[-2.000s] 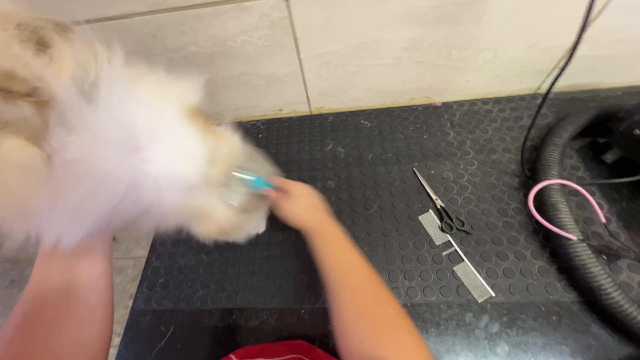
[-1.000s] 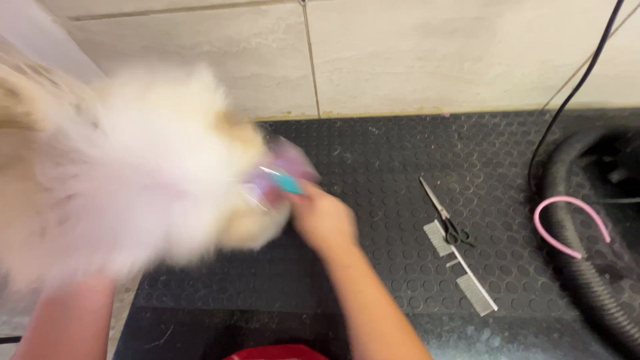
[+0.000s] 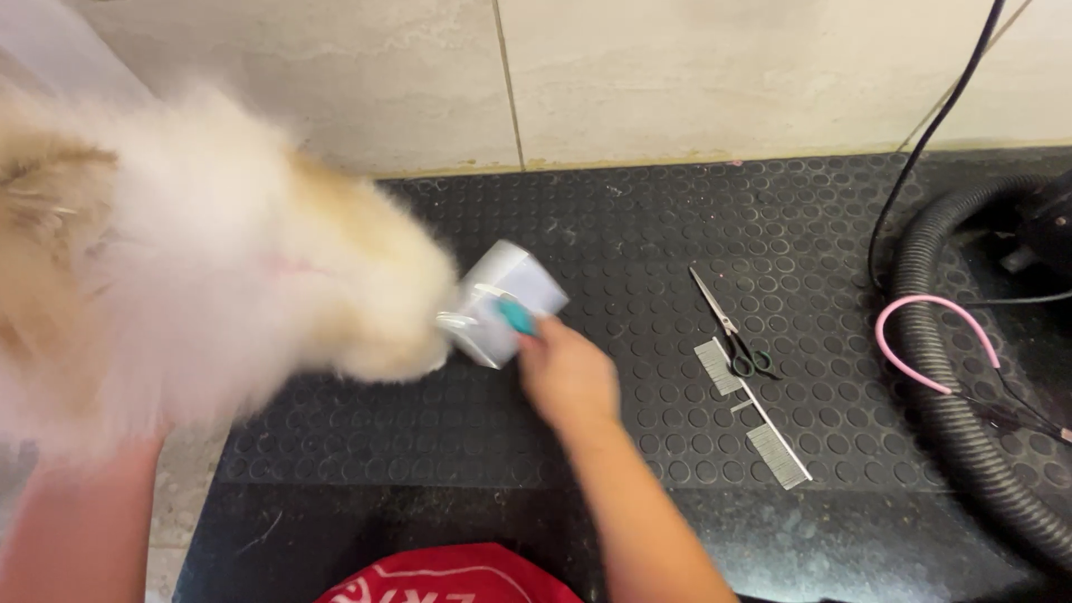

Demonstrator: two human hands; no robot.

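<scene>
A fluffy white and tan animal, probably a dog, fills the left side, its coat blurred by motion. My right hand grips a teal-handled grooming brush whose wide, pale, shiny head is blurred and reaches the tip of the fur. My left forearm comes up from the bottom left; the left hand is hidden by the fur, so its hold cannot be seen. To the right of my right hand, scissors with dark handles lie by a metal comb, one finger loop over or against it.
A black studded rubber mat covers the dark tabletop, with a tiled wall behind. At right lie a black corrugated hose, a pink loop across it and a black cable. Red fabric with lettering shows at bottom.
The brush has moved off the side of the fur to its right-hand tip, and its head is turned more into view. My right hand still holds it; the scissors and comb stay put.
</scene>
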